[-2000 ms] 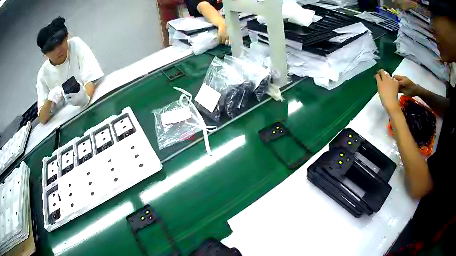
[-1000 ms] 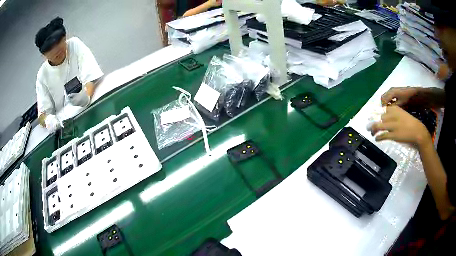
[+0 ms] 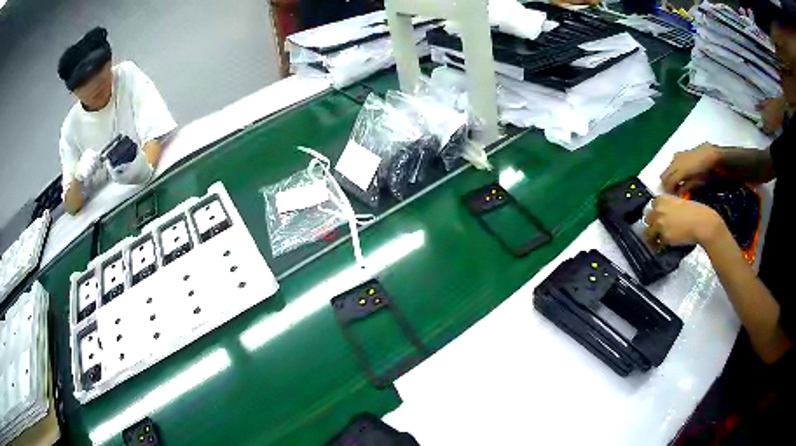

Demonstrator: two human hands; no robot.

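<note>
Neither of my hands is in the picture. A black open rectangular phone housing with yellow dots (image 3: pixel 365 300) lies nearest on the green belt (image 3: pixel 288 383). Another housing (image 3: pixel 492 199) lies farther up the belt, and one (image 3: pixel 141 432) is cut off by the bottom edge. An overlapping pile of housings (image 3: pixel 576 292) sits on the white covering sheet (image 3: pixel 489 375). Behind it, another black housing (image 3: pixel 627 205) lies tilted under the hands of a black-shirted person. Dark pieces (image 3: pixel 375 432) are partly cut off at the bottom edge.
A white blister tray (image 3: pixel 179 305) lies left, with spare trays (image 3: pixel 19 357) beside it. Plastic bags (image 3: pixel 406 157) lie mid-belt by a pale post (image 3: pixel 482 78). An orange-rimmed basket (image 3: pixel 751 248) is right. A white-shirted person (image 3: pixel 118 109) holds a dark unit.
The belt housings have shifted down and left. A housing behind the pile now lies apart and turned, under the black-shirted person's hands. The white-shirted person's hands have come together on a dark unit.
</note>
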